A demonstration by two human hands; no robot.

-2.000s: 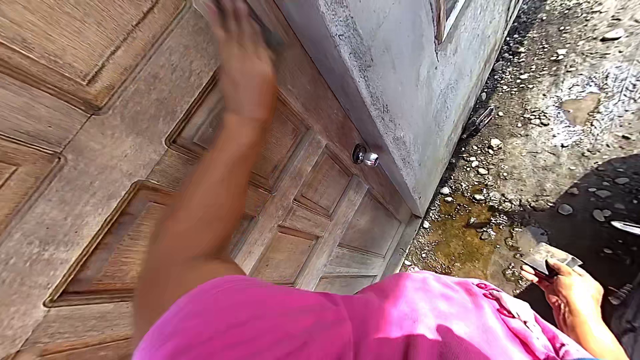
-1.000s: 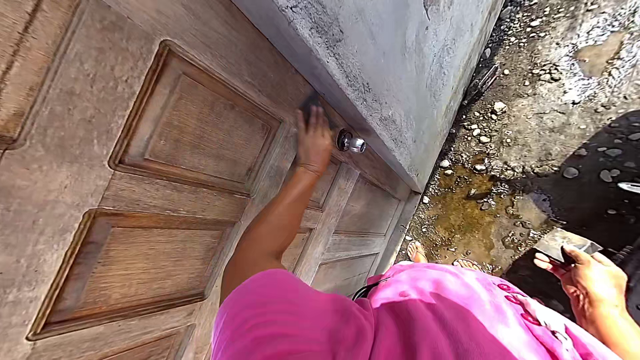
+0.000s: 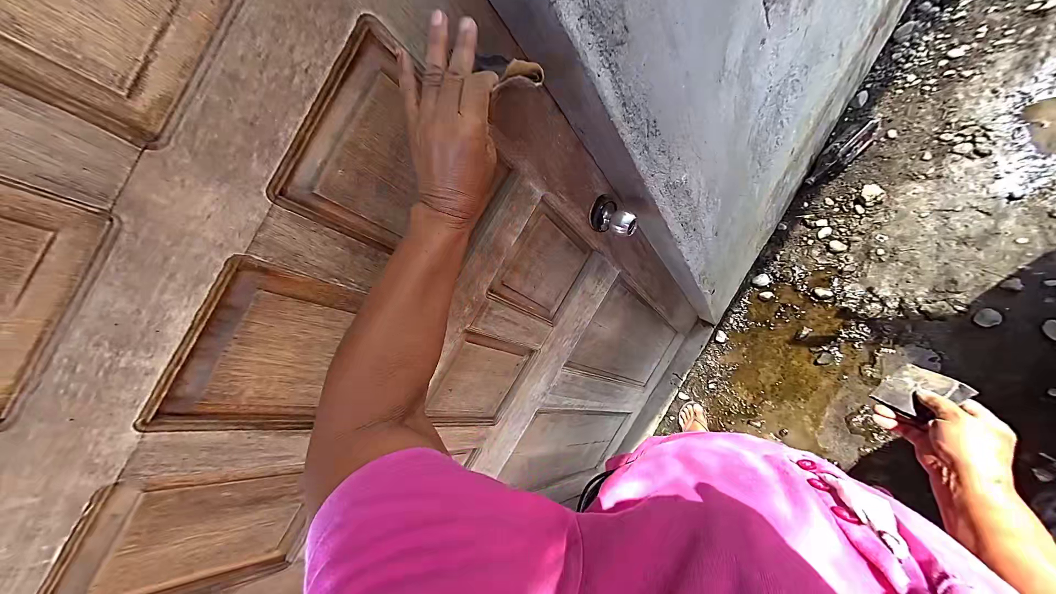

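My left hand (image 3: 454, 140) lies against the weathered wooden panel door (image 3: 190, 181), fingers spread over a raised panel. Between its thumb and index side it pinches a curled piece of sandpaper or similar sheet (image 3: 524, 73), brown on one face and dark on another. The round metal doorknob (image 3: 615, 217) is below and right of that hand, not touched. Low at the right, my right hand (image 3: 969, 450) holds a worn grey folded sheet (image 3: 920, 389), its thumb on top, away from the door. Parts of both sheets are hidden by the fingers.
A rough grey concrete wall (image 3: 701, 107) borders the door's frame. Beyond it lies wet, stony ground (image 3: 932, 247) with a shallow brownish puddle (image 3: 780, 363). A bare foot (image 3: 693, 417) shows at the door's bottom. My pink shirt (image 3: 660, 528) fills the lower middle.
My left hand has moved away from beside the doorknob, up along the door. My right hand still holds its grey sheet. The view has shifted somewhat.
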